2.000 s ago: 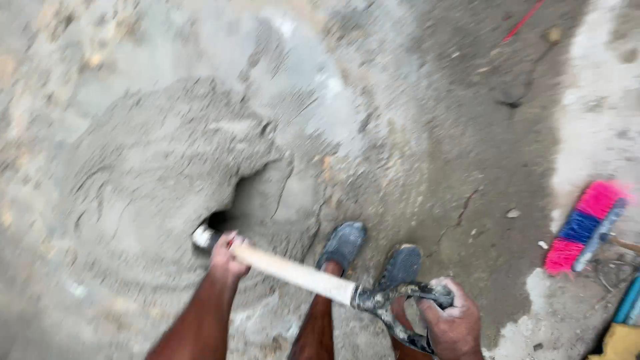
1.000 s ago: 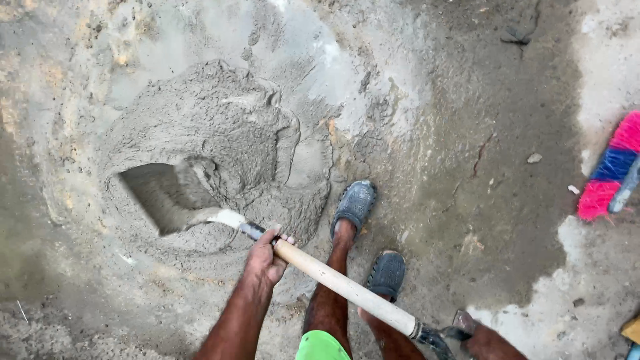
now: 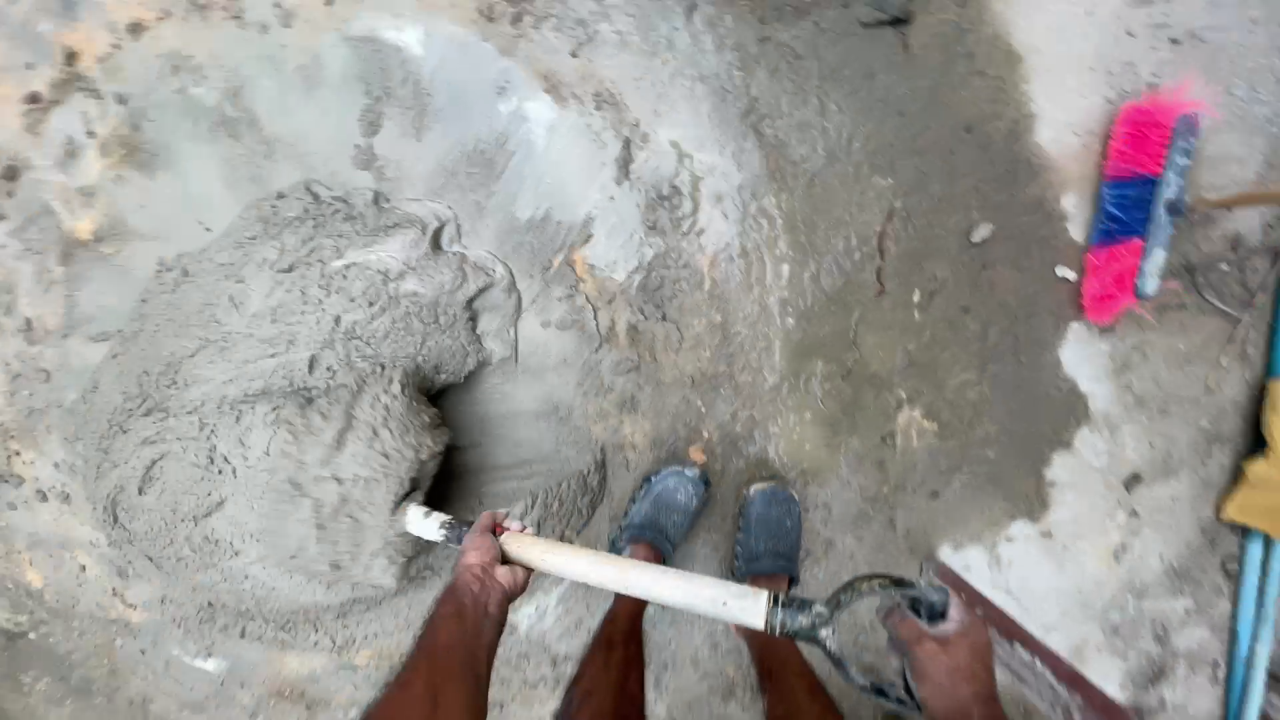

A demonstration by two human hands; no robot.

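A shovel with a pale wooden shaft (image 3: 640,580) lies slantwise across the lower middle of the head view. My left hand (image 3: 492,560) is wrapped around the lower shaft, near the metal socket. At the other end, my right hand (image 3: 940,640) grips the black D-shaped handle (image 3: 850,610). The blade is hidden in or under a mound of wet grey mortar (image 3: 300,370) at the left. Beside the mound's right edge is a dark hollow, with a smooth smeared strip of floor next to it.
My feet in grey clogs (image 3: 668,505) stand right of the mound. A pink and blue broom head (image 3: 1140,205) lies at the upper right. Light blue pipes (image 3: 1250,620) and a yellowish-brown object (image 3: 1258,470) are at the right edge, and a reddish-brown strip (image 3: 1030,640) at the lower right.
One second ago the shovel blade showed on top of the mound's left part; now it is out of sight at the mound. Both hands remain on the shovel. The view has shifted somewhat.
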